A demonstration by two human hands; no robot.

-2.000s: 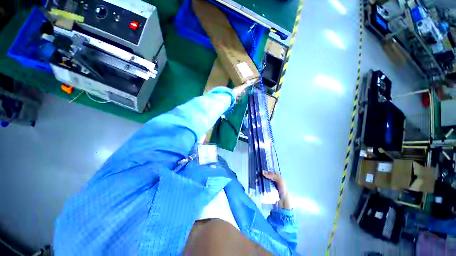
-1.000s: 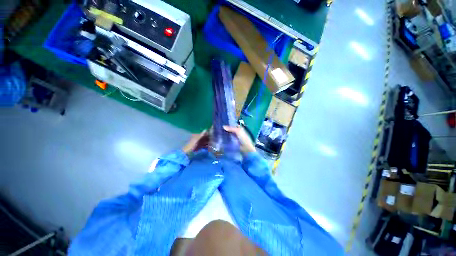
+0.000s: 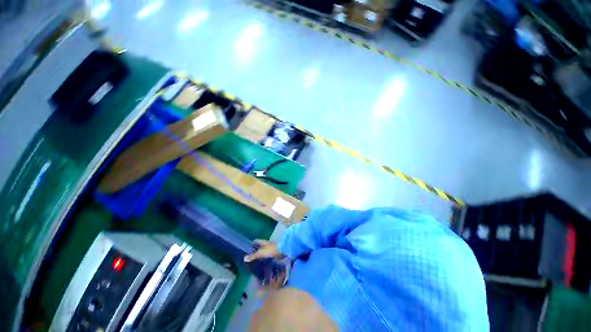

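A bundle of dark, purplish component tubes (image 3: 217, 227) is blurred and stretches from my hands toward the left over the green mat, between the machine and a long cardboard carton. My right hand (image 3: 264, 251) is closed around the bundle near its close end. My left hand (image 3: 275, 283) is at the same end, just below my right hand in the picture. It is small, blurred and partly hidden, with its fingers against the tubes. The far end of the bundle is too blurred to make out.
The grey-white machine (image 3: 217, 295) with silver rails stands lower left. A long carton (image 3: 243, 188) lies beside the tubes; another carton (image 3: 159, 152) rests over a blue bin (image 3: 133, 198). Pliers (image 3: 262, 174) lie on green mat. Black crates (image 3: 512, 233) stand at right.
The view has swung round, so the bench now lies at the left. The bundle came from the bench's right side to between machine and cartons. My left hand left the carton and joined my right hand.
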